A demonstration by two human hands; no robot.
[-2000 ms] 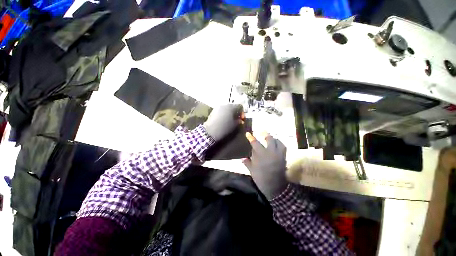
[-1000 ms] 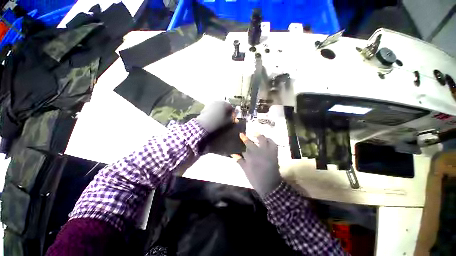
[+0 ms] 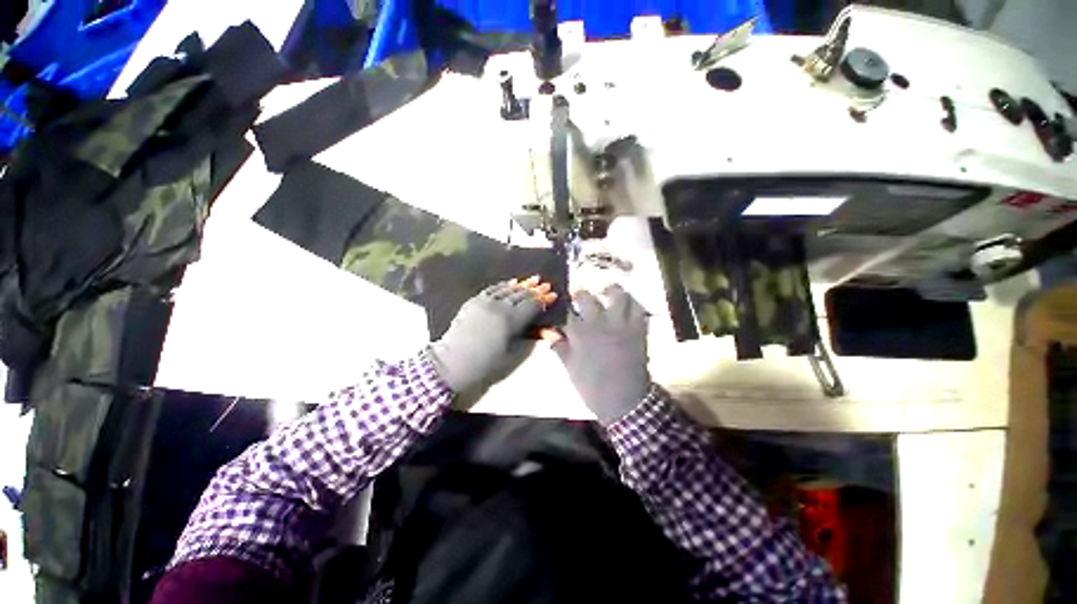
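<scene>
A joined strip of black and camouflage panels (image 3: pixel 408 248) lies on the white table, its right end at the needle and presser foot (image 3: pixel 572 245) of the sewing machine (image 3: pixel 756 130). My left hand (image 3: pixel 487 339), in a grey glove with bare fingertips, lies flat on the black end of the strip. My right hand (image 3: pixel 607 352), gloved alike, rests just right of it, fingertips at the fabric edge below the presser foot. The right fingers are bent, and whether they grip the fabric is hidden.
A camouflage and black bundle (image 3: pixel 744 289), a thin metal tool (image 3: pixel 827 371) and a black rectangle (image 3: pixel 901 322) lie on the machine bed. A dark garment heap (image 3: pixel 112 177) is at left. Blue bins (image 3: pixel 697 14) stand behind. Black fabric (image 3: pixel 508 507) hangs below the table edge.
My left hand has moved down and left from beside the needle, uncovering more of the strip. My right hand has closed in on the fabric edge. The whole view has shifted, moving the machine leftward.
</scene>
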